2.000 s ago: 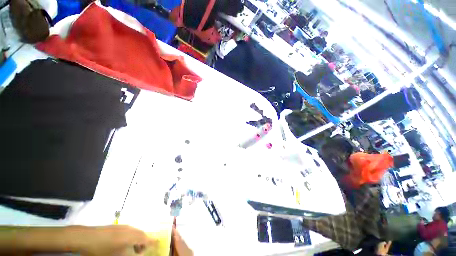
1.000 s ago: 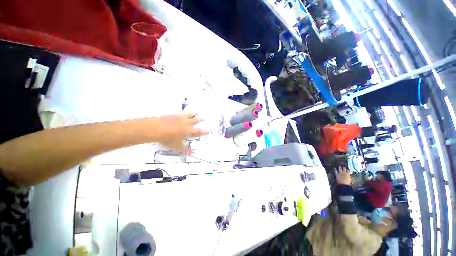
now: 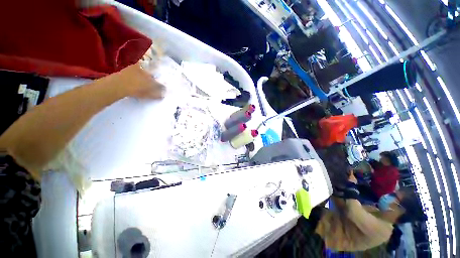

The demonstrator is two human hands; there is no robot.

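My left hand (image 3: 147,84) reaches in from the left over the white table (image 3: 113,123), close to the red fabric. It is blurred, its fingers are hard to make out, and I cannot tell whether it holds anything. A crumpled clear bag (image 3: 194,132) lies beyond the white sewing machine (image 3: 176,216). Whitish, shiny material (image 3: 202,78) lies past my hand, near the table's far edge. My right hand is out of the picture.
Red fabric (image 3: 70,43) and dark panels (image 3: 17,103) lie at the upper left. Thread cones with pink tips (image 3: 236,126) stand behind the machine. A yellow-green piece (image 3: 303,202) is on the machine head. A person in red (image 3: 386,174) is at the right.
Since the earliest frame, the view has swung to the machine and the yellow piece at my hands has gone from view. Since one second ago, my left hand has moved from beside the cones towards the red fabric.
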